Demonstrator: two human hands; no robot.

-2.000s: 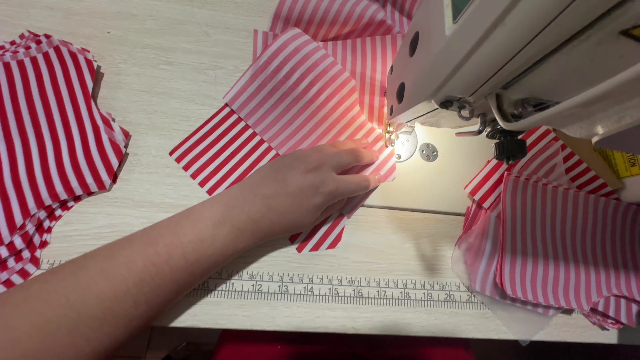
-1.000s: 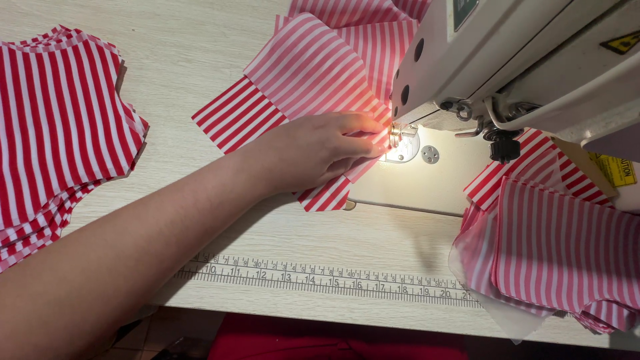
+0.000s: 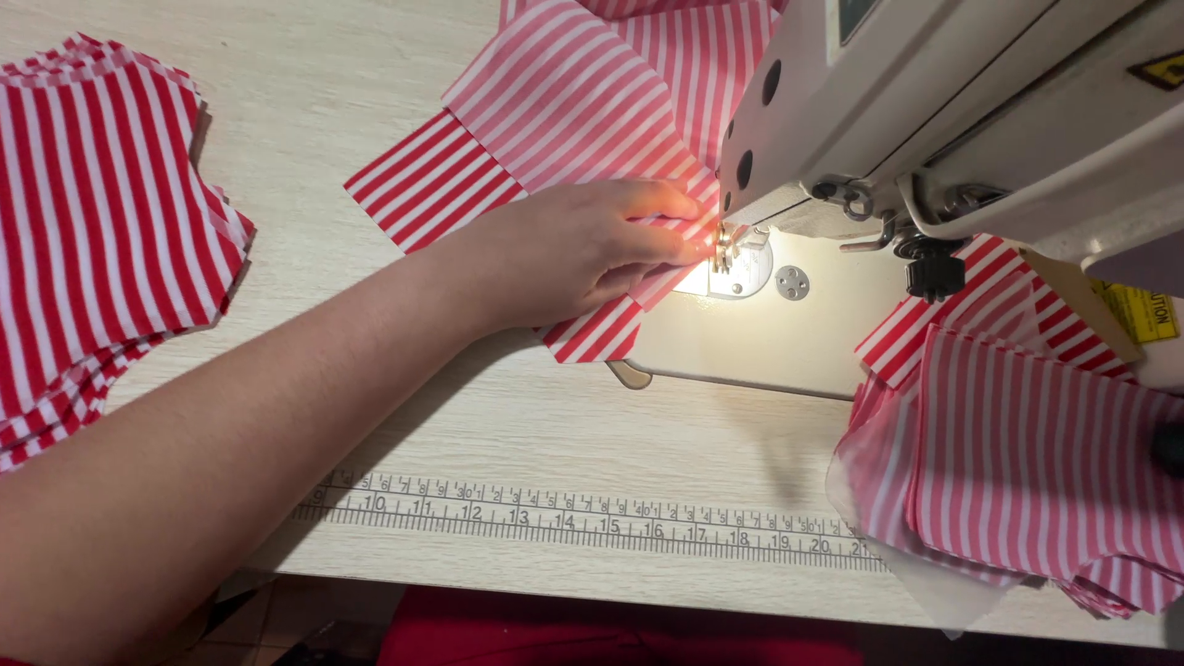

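My left hand (image 3: pixel 592 245) lies on a piece of red-and-white striped fabric (image 3: pixel 573 102), its fingertips pressing the cloth just left of the presser foot (image 3: pixel 724 248) of a sewing machine (image 3: pixel 851 111). The cloth has a paler side and a brighter red part that juts out to the left. One edge of it meets the foot, over the lit needle plate (image 3: pixel 747 268). Part of the cloth shows below my palm. My right hand is out of the frame.
Stacked striped cut pieces (image 3: pixel 102 203) lie at the left. Another pile of striped fabric (image 3: pixel 1045 453) is at the right, beside the machine bed (image 3: pixel 740 342). A printed ruler scale (image 3: pixel 564 523) runs along the table's front edge. A black knob (image 3: pixel 934 275) sticks down from the machine.
The view has shifted slightly. My left hand stays on the fabric beside the presser foot, with its fingers now more bent than two seconds ago.
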